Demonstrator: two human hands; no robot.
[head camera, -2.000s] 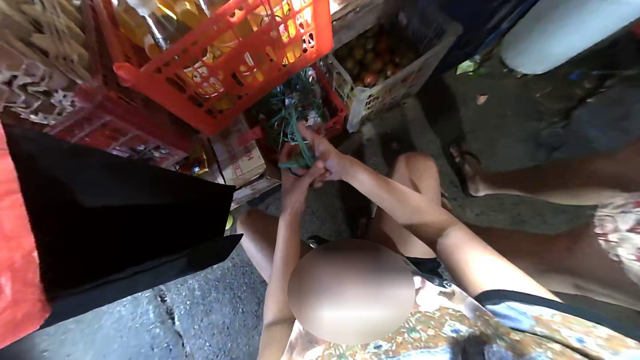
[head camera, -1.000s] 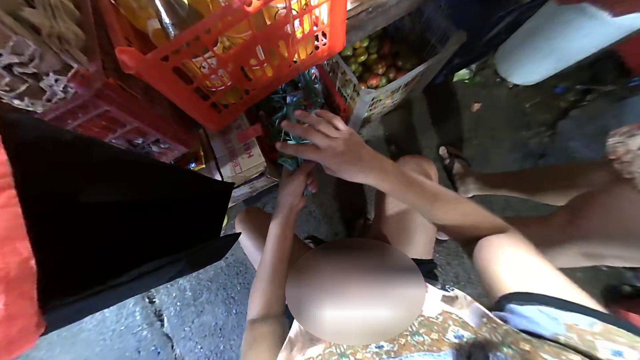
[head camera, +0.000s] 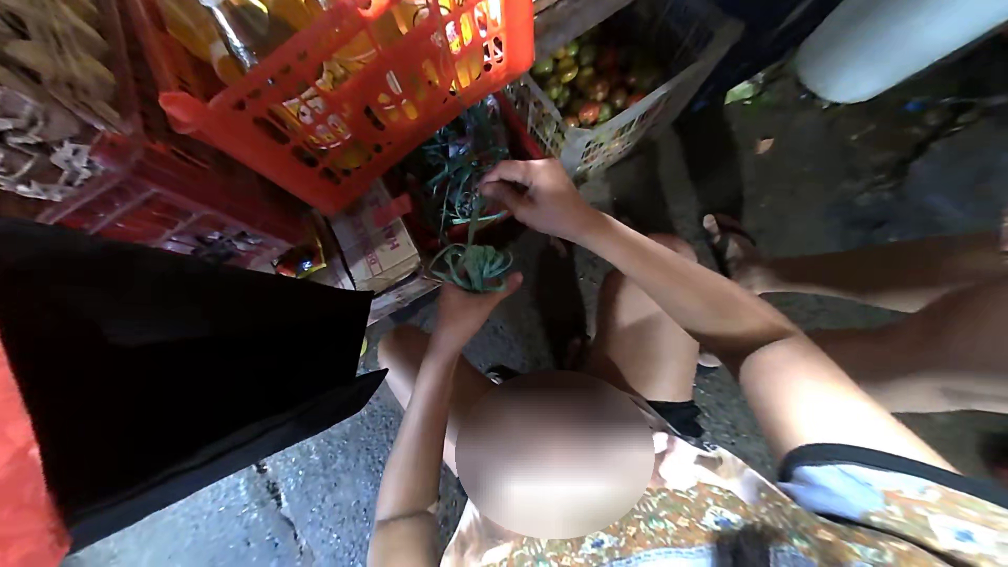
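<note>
My left hand (head camera: 472, 307) grips a loose, looped bundle of green plastic twine (head camera: 474, 266) that spreads above its fingers. From that bundle a strand rises to my right hand (head camera: 539, 197), whose fingertips are pinched together around it. Behind both hands lies a tangled heap of green twine (head camera: 457, 177) in or over a dark red container, partly covered by the orange plastic basket. Both forearms reach up from the bottom of the view.
An orange basket (head camera: 291, 153) of bottles overhangs the heap. A pale crate (head camera: 602, 150) holds small tomatoes. A cardboard box (head camera: 383, 256), a red crate (head camera: 181, 189) and a black panel (head camera: 181, 346) stand left. Another person's legs (head camera: 866, 315) are at right.
My hands, together two seconds ago, are now apart. My right hand went from spread fingers to a pinch near the heap. The looped bundle now shows above my left hand.
</note>
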